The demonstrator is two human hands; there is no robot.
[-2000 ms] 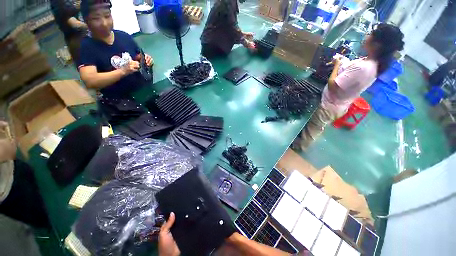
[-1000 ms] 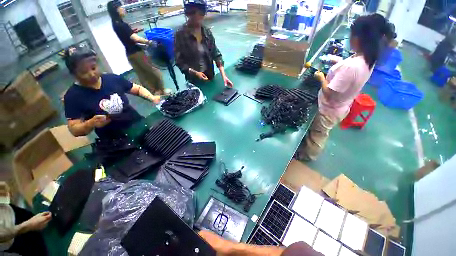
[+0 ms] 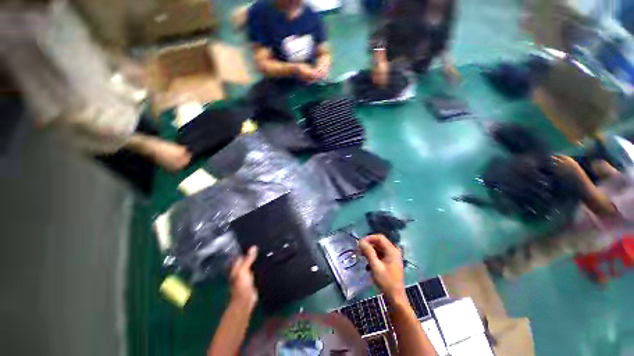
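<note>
My left hand [image 3: 243, 278] holds a flat black panel [image 3: 279, 254] by its left edge, above the bench and beside the plastic bag. The panel has small pale dots on its face. My right hand [image 3: 380, 256] is over a shiny-faced panel [image 3: 340, 271] that lies on the bench with a dark cable loop on it. Its thumb and fingers are close together. Blur hides whether it pinches a lead. A tangle of black cables [image 3: 386, 224] lies just behind my right hand.
A crinkled plastic bag [image 3: 208, 215] lies at the left. Fanned black panel stacks [image 3: 347, 172] lie mid-bench. Gridded panels [image 3: 365, 316] and white sheets [image 3: 462, 327] are at the near edge. A yellow block [image 3: 175, 290] is at the left. Several co-workers surround the green bench [image 3: 438, 201].
The view has swung left and down and is blurred. My left hand now shows on the panel's left edge. My right hand has left the panel and is over the shiny-faced one.
</note>
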